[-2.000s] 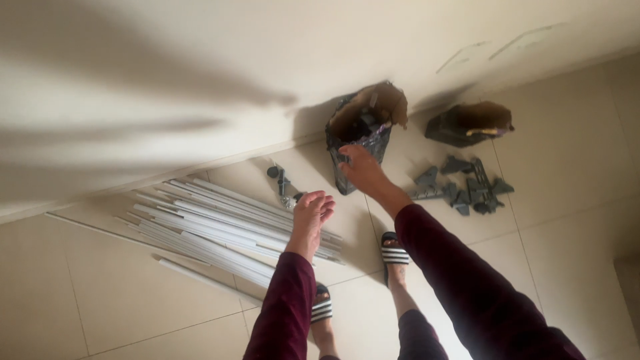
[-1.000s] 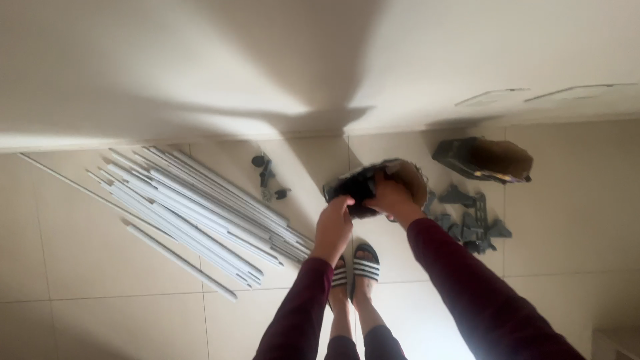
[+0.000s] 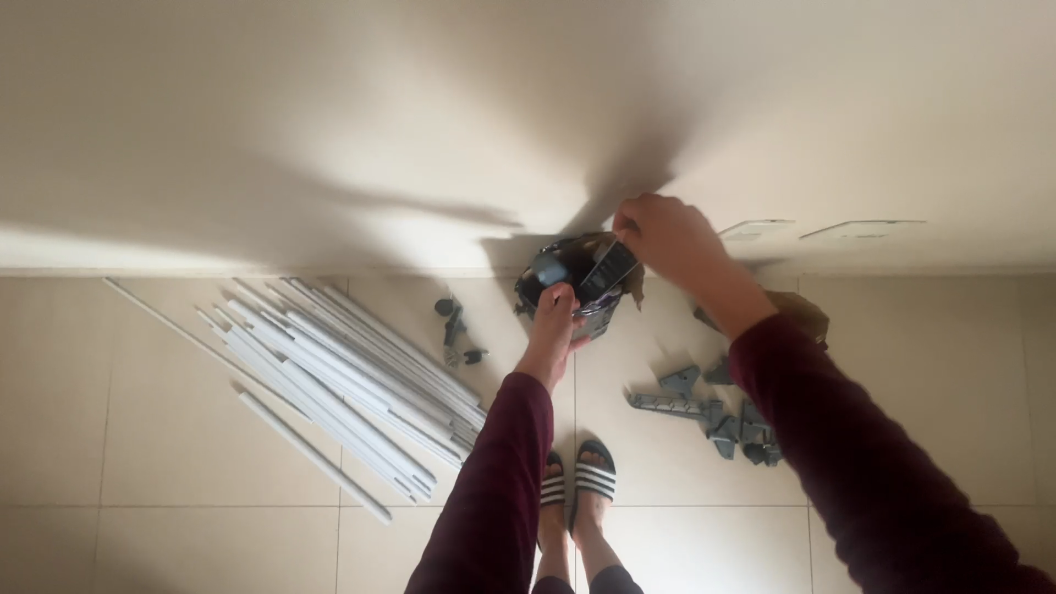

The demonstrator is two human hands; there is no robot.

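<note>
A dark plastic bag (image 3: 596, 324) with a brown inside stands on the tiled floor by the wall, its mouth facing up. My left hand (image 3: 554, 323) grips its near rim, the thumb over the edge. Between the fingertips of my right hand (image 3: 670, 239) is the upper end of a dark, flat ribbed part (image 3: 608, 271), whose lower end is in the bag's mouth. A rounded blue-grey piece (image 3: 549, 269) shows inside the bag, left of that part. The rest of the contents is hidden.
White and grey tubes (image 3: 346, 379) lie in a loose pile on the left. Small dark fittings (image 3: 452, 323) are beside them. Several grey plastic brackets (image 3: 718, 417) lie at right, near a second bag (image 3: 799, 318), partly behind my right forearm. Striped slides (image 3: 596, 474) are on my feet.
My right hand has come up out of the bag with the dark ribbed part. My left hand has stayed at the bag. Two seconds ago both hands were apart from each other, the left one empty.
</note>
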